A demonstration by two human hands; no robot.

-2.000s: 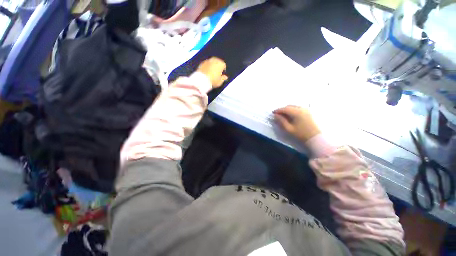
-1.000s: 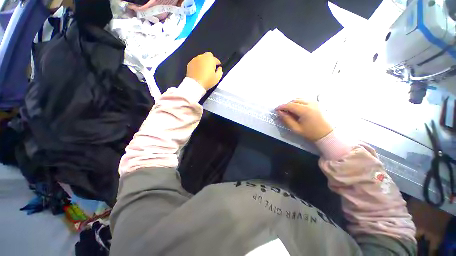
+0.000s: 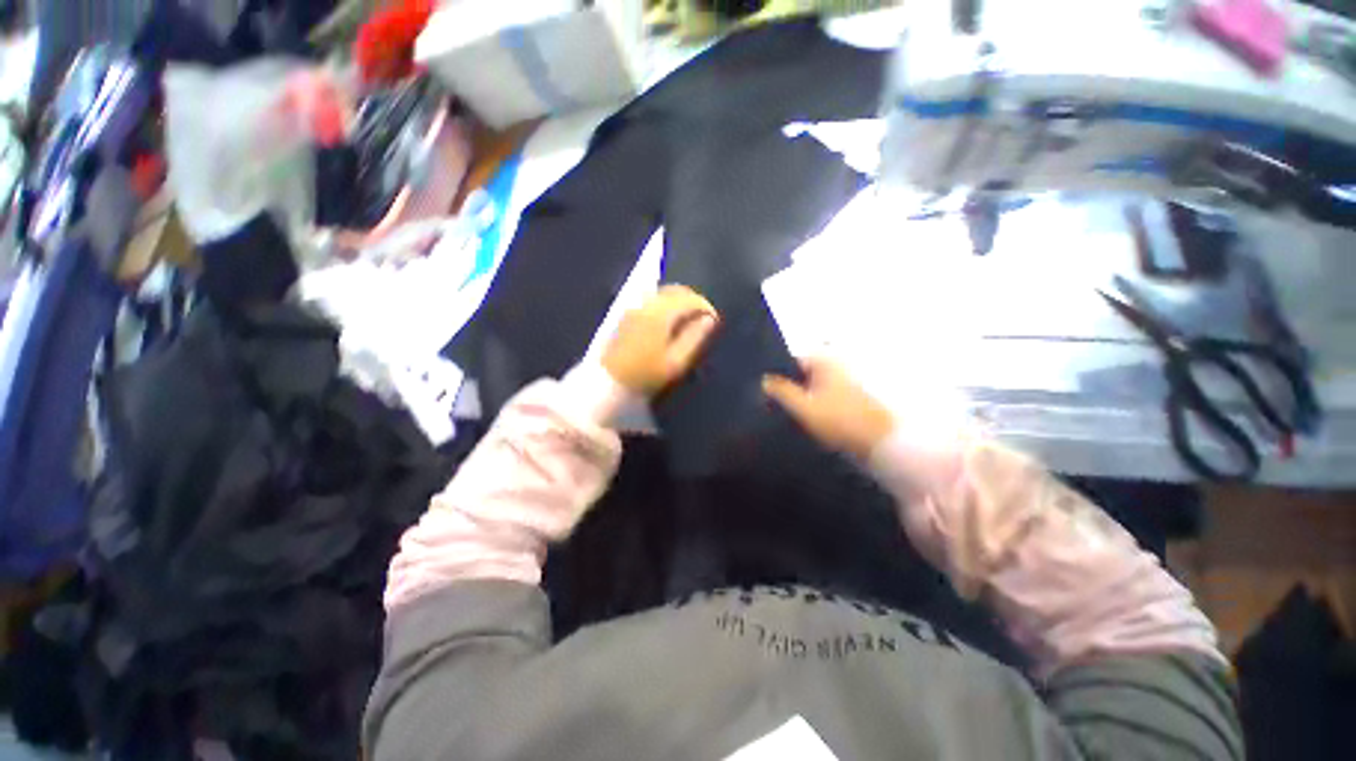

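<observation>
A black fabric panel (image 3: 729, 193) lies on the white table left of the machine, and part of it hangs over the front edge. My left hand (image 3: 659, 339) is curled at the panel's left part, beside a white gap; it seems to grip the cloth. My right hand (image 3: 833, 405) lies at the panel's right edge, fingertips on or beside the cloth; whether it grips is unclear. The sewing machine (image 3: 1101, 112) stands at the back right, and its needle area is blurred.
Black-handled shears (image 3: 1202, 375) lie at the right. A small dark item (image 3: 1175, 238) is behind them. A black garment heap (image 3: 223, 491) is at the left, with white strips (image 3: 379, 320) beside it. A white box (image 3: 528, 57) and a clear plastic bag (image 3: 238, 149) are at the back left.
The view has turned and shows more of the back. The black cloth now lies between my hands and over the front edge, where bare white table showed before. My left hand has moved nearer my right.
</observation>
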